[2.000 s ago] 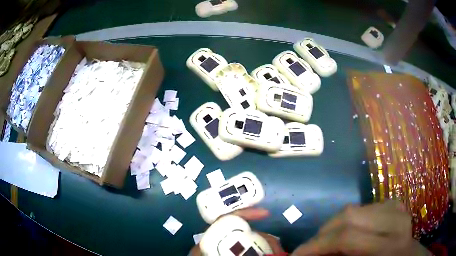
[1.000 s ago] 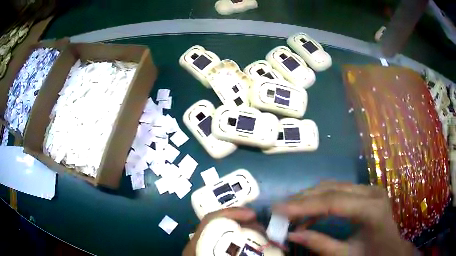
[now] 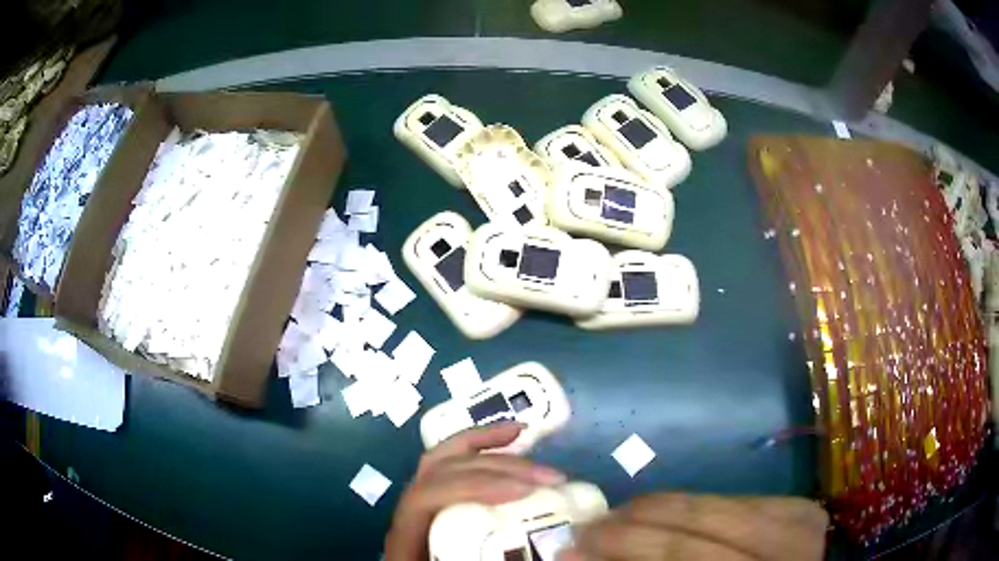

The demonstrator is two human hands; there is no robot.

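Observation:
My left hand point(image 3: 466, 480) holds a cream housing point(image 3: 482, 528) at the bottom edge, its lower part cut off. A white square pad point(image 3: 550, 540) lies over the dark square on its face. My right hand point(image 3: 701, 528) is blurred, its fingertips at the pad and the housing's right end; whether they grip anything is hidden. Another cream housing point(image 3: 535, 408) lies just beyond my left hand, with a white pad point(image 3: 461, 377) at its upper edge. Loose white pads lie right of it point(image 3: 633, 454) and to the left point(image 3: 370, 483).
A cardboard tray point(image 3: 287, 236) with white and bluish pieces stands left, loose pads point(image 3: 356, 318) beside it. Several cream housings point(image 3: 537, 268) overlap at centre. An orange-red lead bundle point(image 3: 887, 329) lies right. Beyond the pale rail point(image 3: 471, 55), a green belt carries a housing point(image 3: 575, 13).
The white pad that my right hand held above the bench is now on the held housing. My right hand has moved down and left. The belt housing has moved right.

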